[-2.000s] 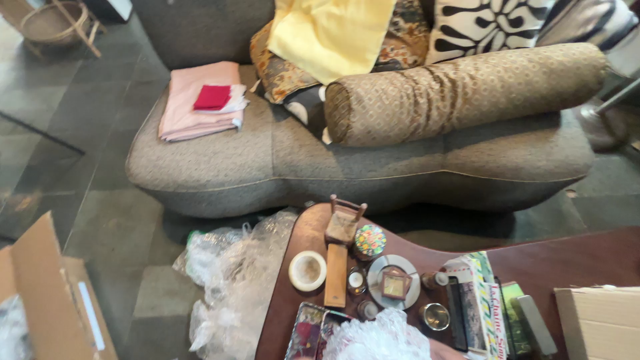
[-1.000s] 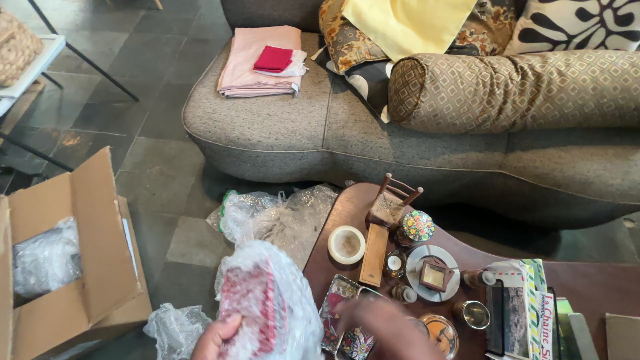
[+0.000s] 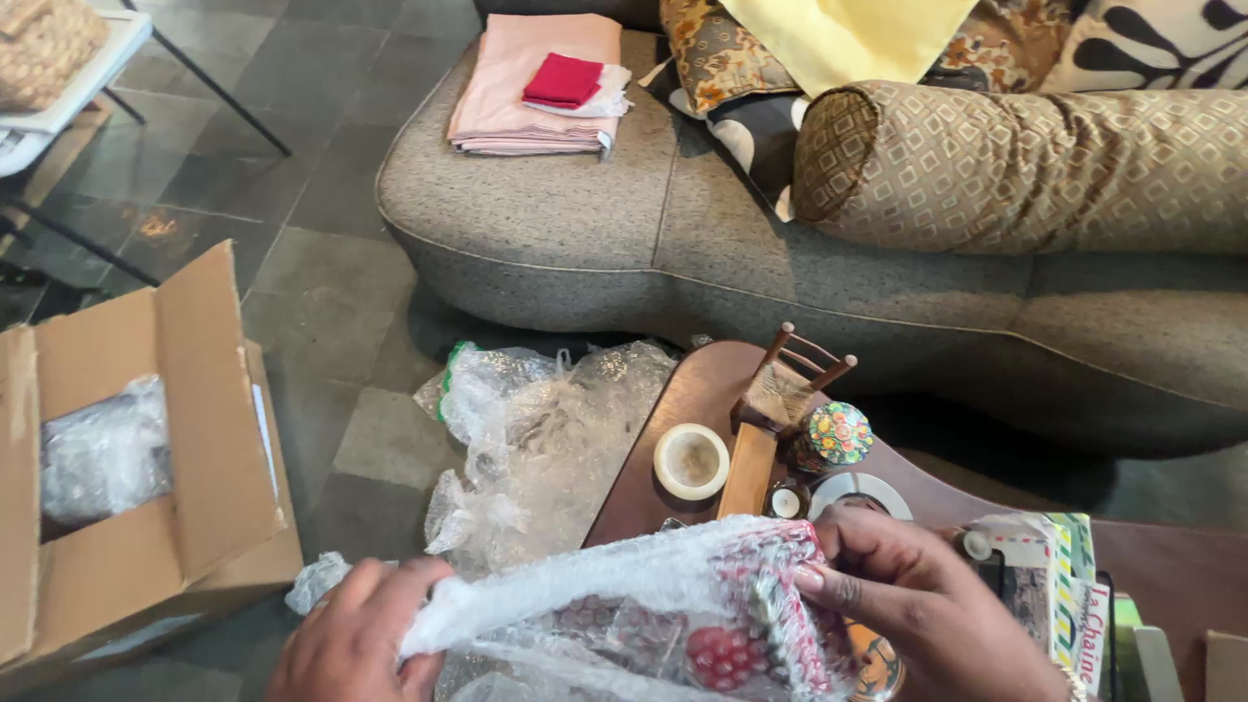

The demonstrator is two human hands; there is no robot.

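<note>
Between my hands stretches a piece of bubble wrap (image 3: 585, 585). My left hand (image 3: 366, 624) grips its left end, at the bottom of the view. My right hand (image 3: 916, 595) pinches the edge of a red patterned item (image 3: 804, 546) at the wrap's right end. Part of this item lies under or inside the plastic, with a dark red berry-like design (image 3: 723, 655) showing; what it is I cannot tell. Just beyond my hands, on the dark wooden table, are a white round bowl (image 3: 691, 462), a wooden block (image 3: 747, 472), a miniature chair (image 3: 780, 395) and a colourful domed ornament (image 3: 837, 433).
An open cardboard box (image 3: 210, 419) holding a bubble-wrapped item (image 3: 105, 453) stands at left. Loose bubble wrap (image 3: 556, 429) lies on the floor beside the table. A grey sofa (image 3: 546, 210) runs behind, with folded pink cloth (image 3: 526, 78) on it. Magazines (image 3: 1072, 604) lie at right.
My left hand held the wrapped red item upright a second ago; now the wrap is drawn out sideways between both hands. My right hand has come from over the table onto the item's edge.
</note>
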